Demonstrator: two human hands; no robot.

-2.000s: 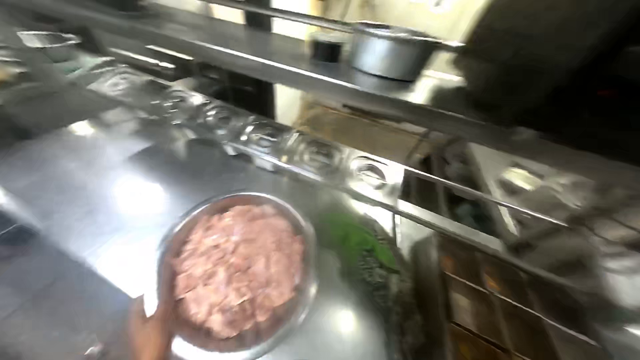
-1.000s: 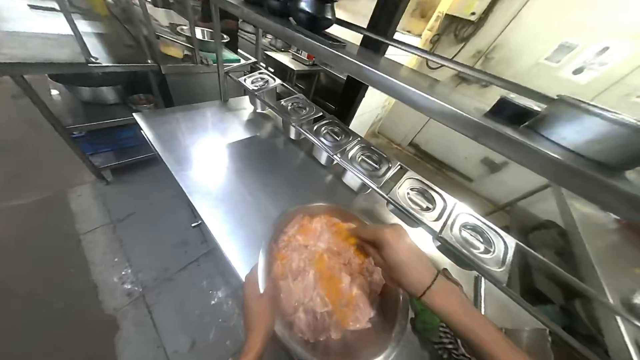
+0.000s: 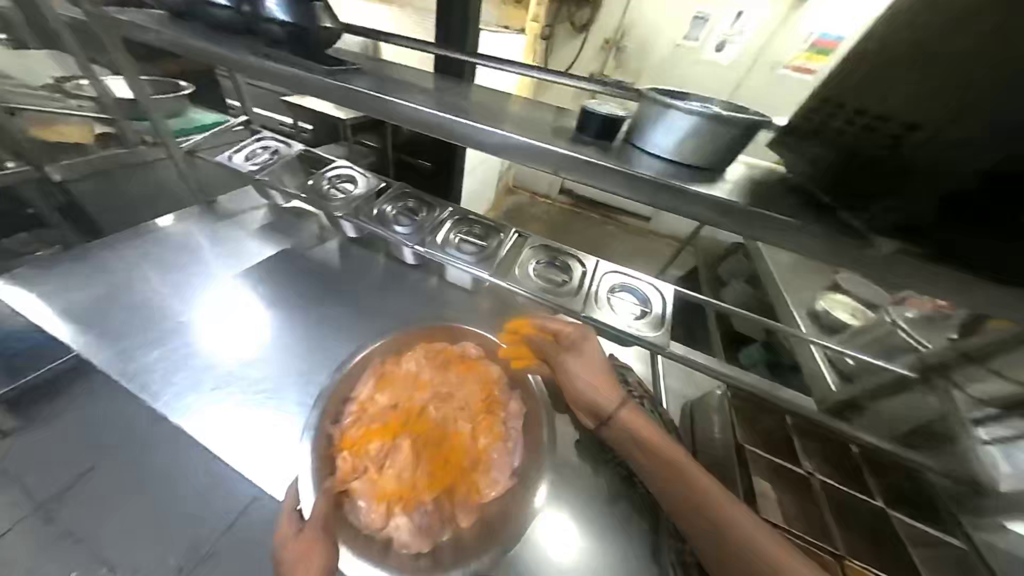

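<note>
A round steel bowl [image 3: 538, 488] full of raw meat pieces [image 3: 432, 432] stands on the steel worktop [image 3: 160, 320]. Orange-yellow color, seemingly a powder, is spread over the meat in patches. My left hand [image 3: 306, 532] grips the bowl's rim at its lower left, with the thumb on the inside. Over the upper right rim is my right hand [image 3: 566, 360], its fingers bent and coated orange at the tips; whether powder is still held between them cannot be made out. A thin dark band circles the right wrist.
Several lidded steel containers [image 3: 552, 270] line a rail behind the worktop. Above them runs a steel shelf [image 3: 448, 104] bearing a metal pot [image 3: 694, 128] and a small dark container [image 3: 602, 122]. A patterned cloth [image 3: 640, 392] lies right of the bowl, near a divided tray [image 3: 824, 480].
Orange color has appeared on the meat since the earliest frame and now covers more of it. My right hand has moved from over the meat to the bowl's upper right rim. The view has turned.
</note>
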